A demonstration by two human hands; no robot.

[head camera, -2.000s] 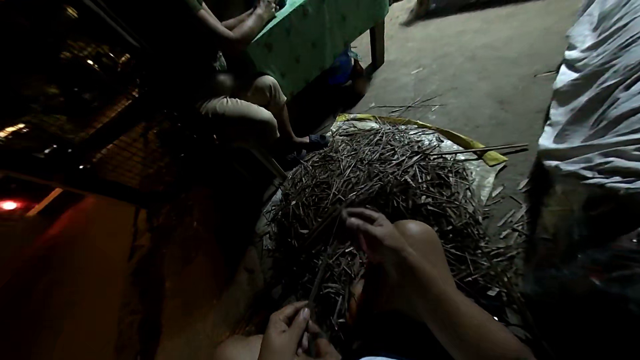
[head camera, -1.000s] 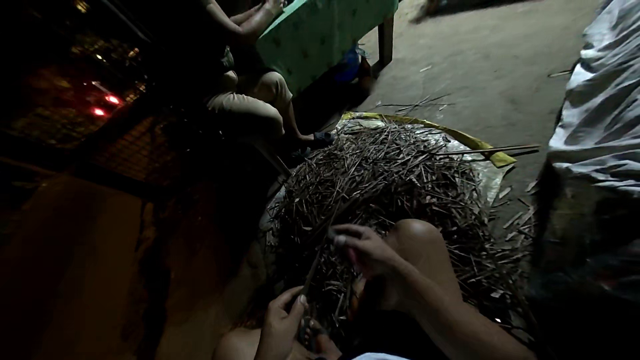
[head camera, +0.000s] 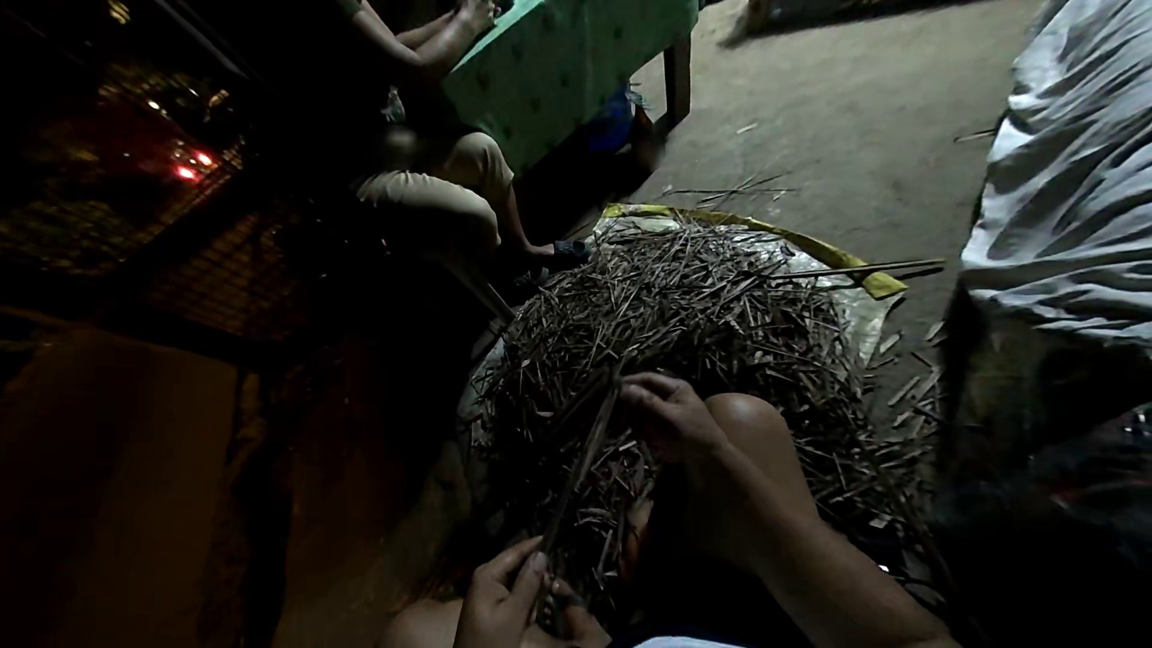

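Note:
At the bottom of the view my left hand (head camera: 517, 589) grips the lower end of a long thin dark stick (head camera: 583, 454), which points up and away from me. My right hand (head camera: 670, 409), beside my bare knee, has its fingertips at the stick's upper end; the dim light hides whether they pinch it or something else. Beyond and below both hands lies a broad heap of short dry sticks or strips (head camera: 684, 297), spread over a pale sheet with a yellow edge (head camera: 792, 236).
A person in light trousers (head camera: 432, 202) sits at the upper left, by a table with a green cloth (head camera: 558, 81). White cloth (head camera: 1071, 171) covers something at the right. Longer sticks (head camera: 864, 268) jut over the sheet's edge. Loose pieces (head camera: 909, 391) lie on the ground.
My right hand has shifted slightly about the upper end of the stick. My left hand stays low, at the stick's near end.

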